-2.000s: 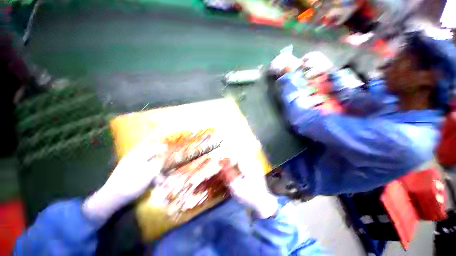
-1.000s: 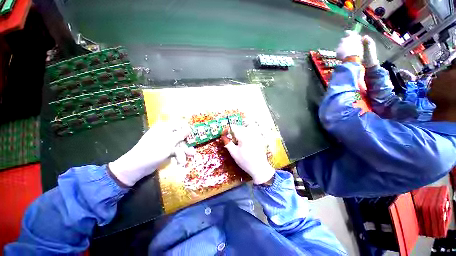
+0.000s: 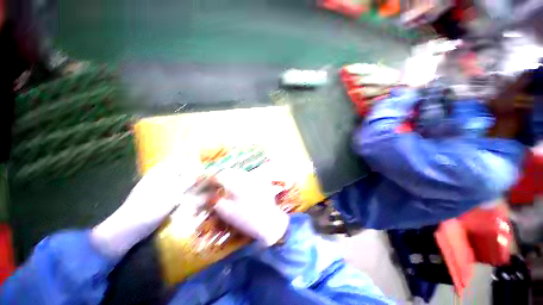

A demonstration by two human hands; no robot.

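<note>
The picture is blurred. A narrow green and white PCB panel (image 3: 241, 158) shows over the yellow mat (image 3: 161, 132), beyond my hands. My left hand (image 3: 152, 199), white gloved, reaches in from the left and its fingers seem closed on the panel's left end. My right hand (image 3: 250, 208), also gloved with darker uncovered fingertips, is close beside the left fingers, on the near side of the panel. Whether it grips anything cannot be made out. Orange-red bits (image 3: 287, 195) lie on the mat, partly hidden by my hands.
Rows of green panels (image 3: 71, 122) lie at left on the dark green bench (image 3: 196, 80). A pale panel (image 3: 304, 78) lies beyond the mat. At right a person in blue (image 3: 428, 173) works at a red tray (image 3: 355, 89). Red trays (image 3: 485, 238) stand lower right.
The view has swung, shifting the mat and panel rows left. My right hand has moved left and nearer, from the panel's right part to beside my left fingers.
</note>
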